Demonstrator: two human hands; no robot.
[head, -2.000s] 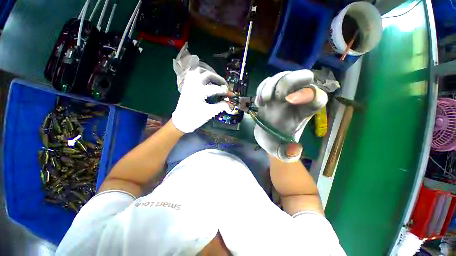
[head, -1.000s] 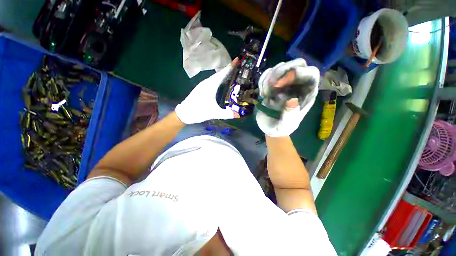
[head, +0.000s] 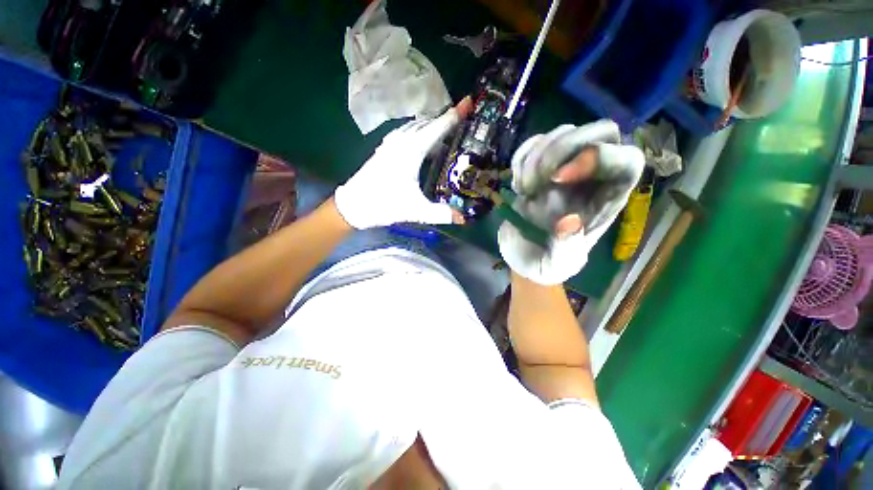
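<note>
A black lock housing (head: 490, 117) lies on the green mat, its open side with metal parts facing up. A long silver rod (head: 532, 59) sticks out from its far end. My left hand (head: 397, 180), in a white glove, grips the housing's near end, thumb and fingers on either side. My right hand (head: 572, 196), in a white glove with a dark-stained palm, is closed around green-handled pliers (head: 522, 218). The pliers' jaws are at the metal parts near the housing's near end; their exact grip is hard to see.
Crumpled white cloth (head: 391, 77) lies beyond my left hand. A blue bin (head: 86, 230) of brass-coloured parts is at left, below more housings (head: 163, 67). A blue tray (head: 627, 72), white bucket (head: 766, 72), yellow-handled tool (head: 632, 225), hammer (head: 651, 273) and green conveyor (head: 737, 249) are at right.
The view has shifted and turned. My left hand has moved from the inner parts to the housing's near end. The housing is more tilted in view. My right hand still holds the pliers.
</note>
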